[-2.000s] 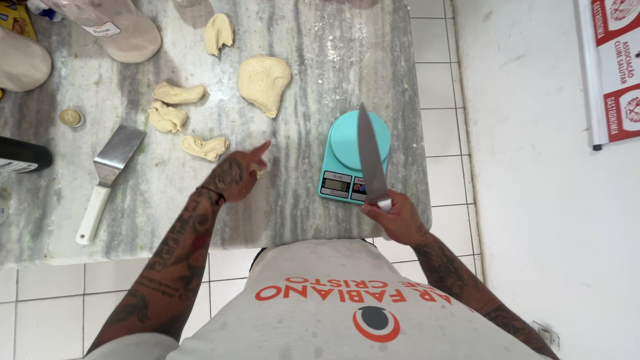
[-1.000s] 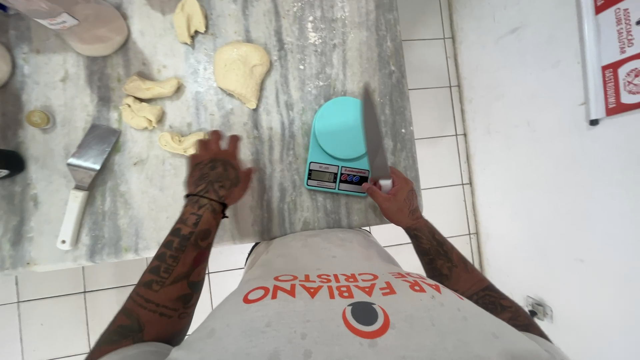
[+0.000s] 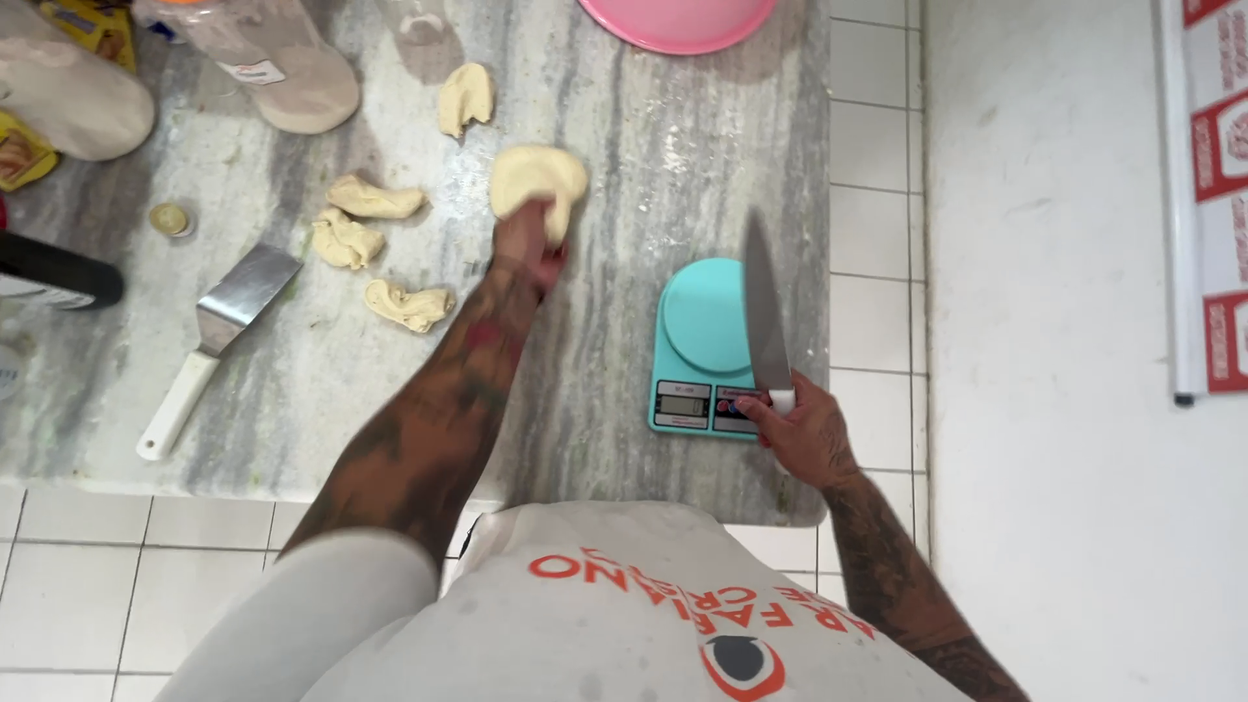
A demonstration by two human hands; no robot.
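My left hand (image 3: 527, 246) reaches across the marble counter and grips the near edge of the large dough piece (image 3: 538, 178); its fingers are partly hidden. A knife with a white handle (image 3: 767, 317) is in my right hand (image 3: 807, 430), its blade pointing away from me over the right edge of a turquoise kitchen scale (image 3: 709, 327). Left of my left forearm lie a small dough piece (image 3: 409, 304), a lumpy one (image 3: 346, 240) and a longer one (image 3: 375, 198). Another dough piece (image 3: 465, 99) lies beyond them.
A turner with a white handle (image 3: 232, 317) lies at the left, near a small round cap (image 3: 170, 219) and a dark bottle (image 3: 58, 270). Plastic containers (image 3: 283, 78) stand at the far left. A pink plastic dish (image 3: 680, 21) sits at the far edge. The counter's right edge (image 3: 825, 195) runs beside the scale.
My left hand has moved away from the small near dough piece, forward to the large one, and taken hold of its edge. My right hand keeps the knife by the scale.
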